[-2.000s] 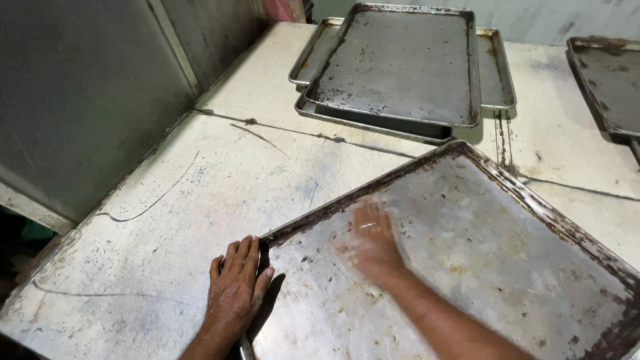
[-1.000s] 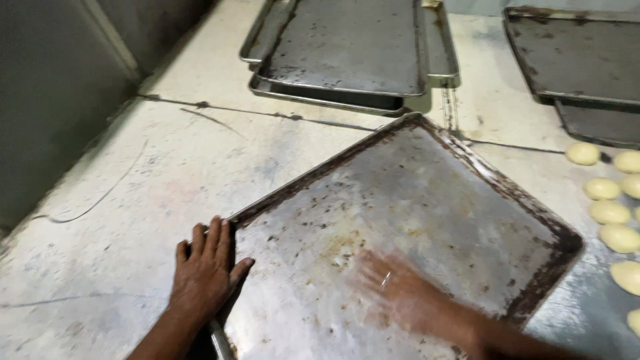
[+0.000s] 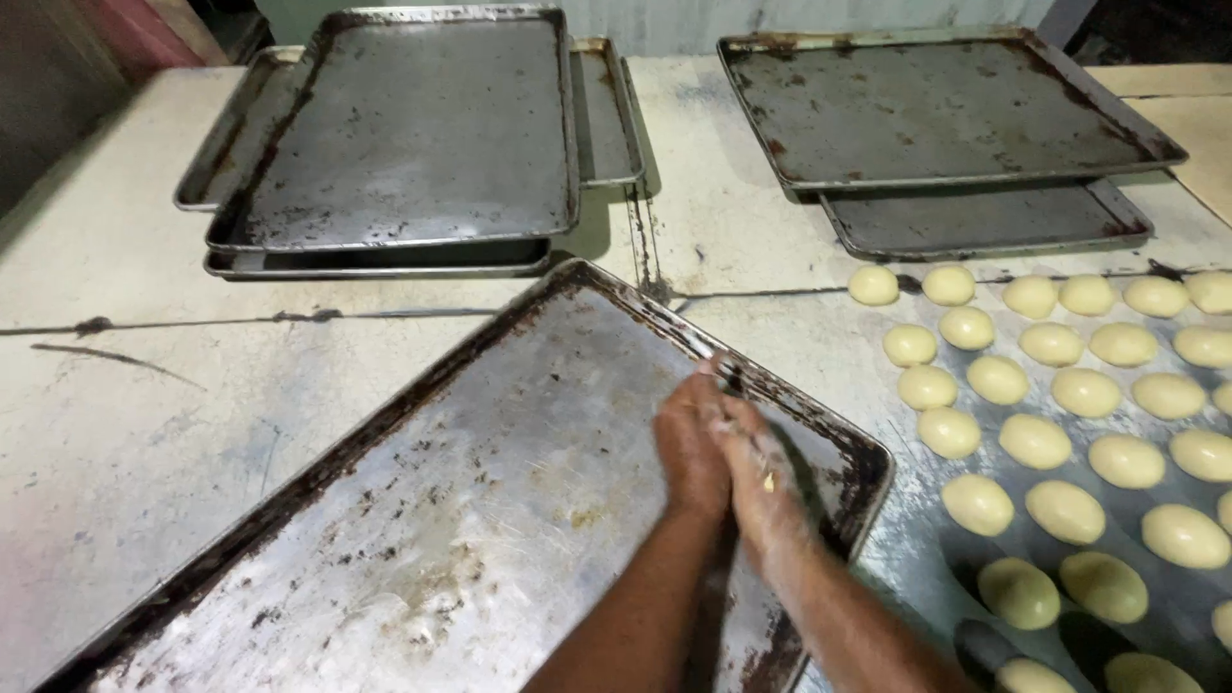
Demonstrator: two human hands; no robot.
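Note:
My left hand (image 3: 691, 448) and my right hand (image 3: 756, 448) are pressed together, palm to palm, above the right part of a worn metal baking tray (image 3: 462, 462). Nothing shows between them, though the palms are hidden. Pale residue and a ring are on my right hand. The tray lies askew on the table, its surface shiny, its rim dark with burnt-on marks. To its right sit several smooth oval dough balls (image 3: 1035, 441) in loose rows on the tabletop.
A stack of baking trays (image 3: 433, 125) stands at the back left, set crosswise. Two more trays (image 3: 943, 111) overlap at the back right. Joints cross the pale tabletop (image 3: 125, 433). A wall (image 3: 664, 27) rises behind the table.
My left hand has left the tray's left edge and come together with my right hand, which was moving over the tray's surface. The view has swung right, showing more dough balls.

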